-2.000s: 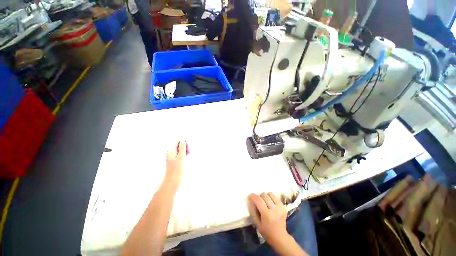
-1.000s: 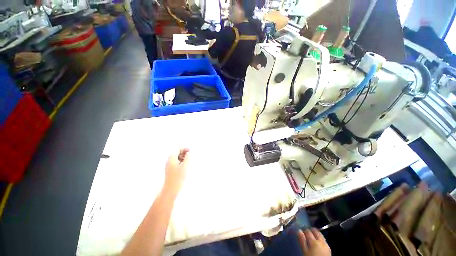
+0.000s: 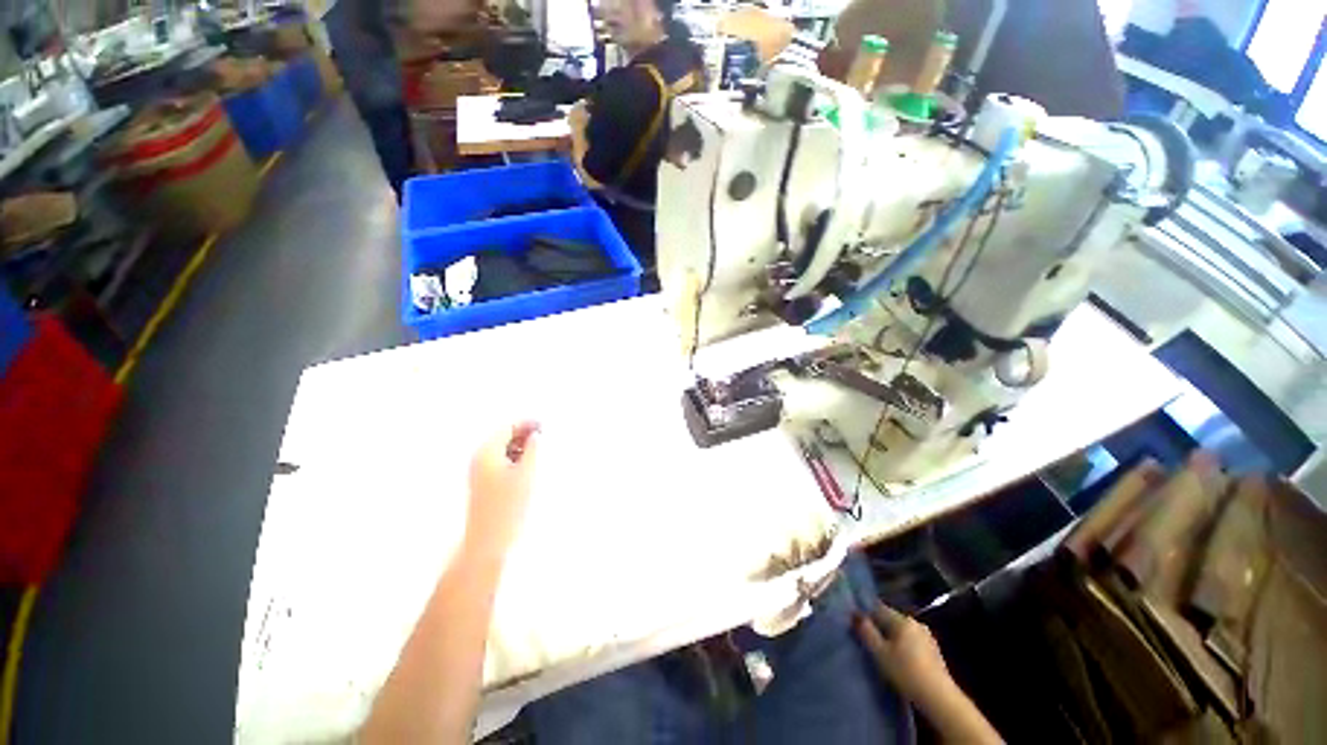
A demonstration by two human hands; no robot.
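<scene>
My left hand (image 3: 502, 463) rests over the white table (image 3: 364, 437), left of the sewing machine. Its fingers are curled around a small reddish thing at the fingertips, too small and overexposed to name. My right hand (image 3: 899, 648) is low at the front, over my right thigh, beside the table's front edge; its fingers are partly hidden and I cannot tell if it holds anything. The sewing machine (image 3: 946, 218) stands at the right, with its dark block (image 3: 732, 411) under the needle. Reddish snips (image 3: 825, 477) lie right of the block.
Folded brown panels (image 3: 1208, 582) are stacked at the lower right, below table level. Blue bins (image 3: 531, 309) with black and white pieces stand behind the table. A seated person (image 3: 633, 124) is behind them. A blue air hose (image 3: 931, 240) crosses the machine.
My right hand has left the table's front edge and moved right and down to my thigh. My left hand has stayed in nearly the same place. The view has shifted to the right.
</scene>
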